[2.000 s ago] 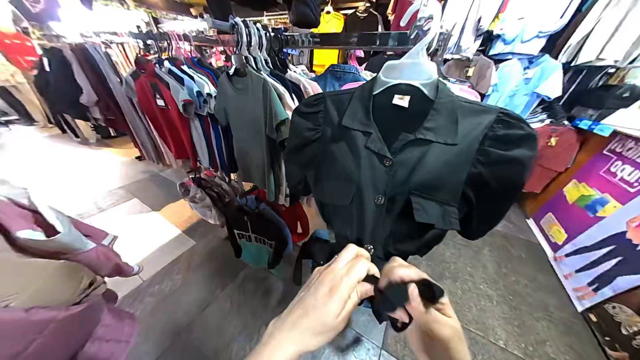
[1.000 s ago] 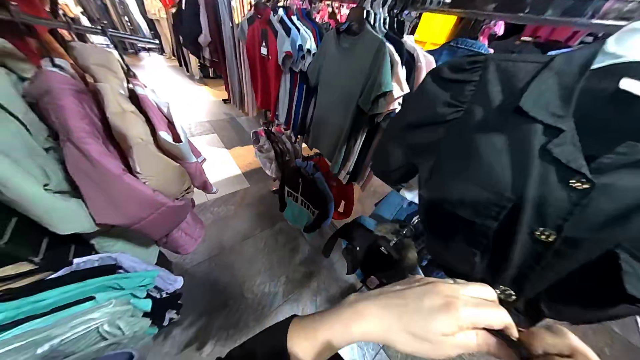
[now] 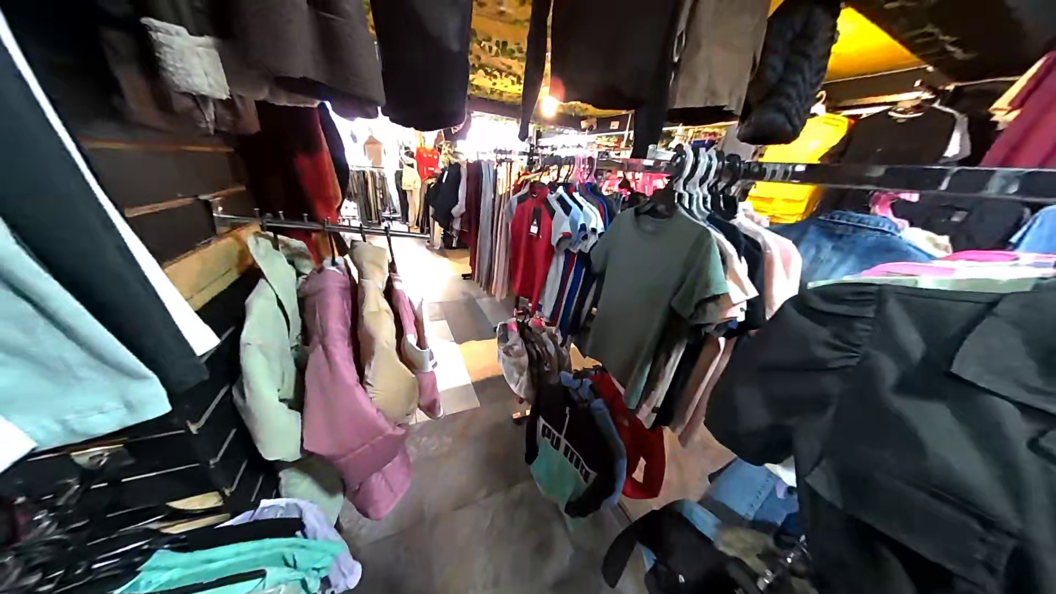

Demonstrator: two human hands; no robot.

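Neither of my hands shows in the head view now. At the right edge hangs a black puff-sleeved shirt, cut off by the frame, so its buttons and lower front are out of sight. Left of it, a grey-green T-shirt hangs on a rack with several other tops. Below that T-shirt is a black and teal Puma garment beside a red one.
A metal rail crosses the upper right. Mauve and beige jackets hang at the left above folded teal clothes. Tiled floor runs between the racks. Dark garments hang overhead.
The view has swung left and up. Both hands, earlier at the black shirt's lower front with a dark strip of fabric, have gone out of view.
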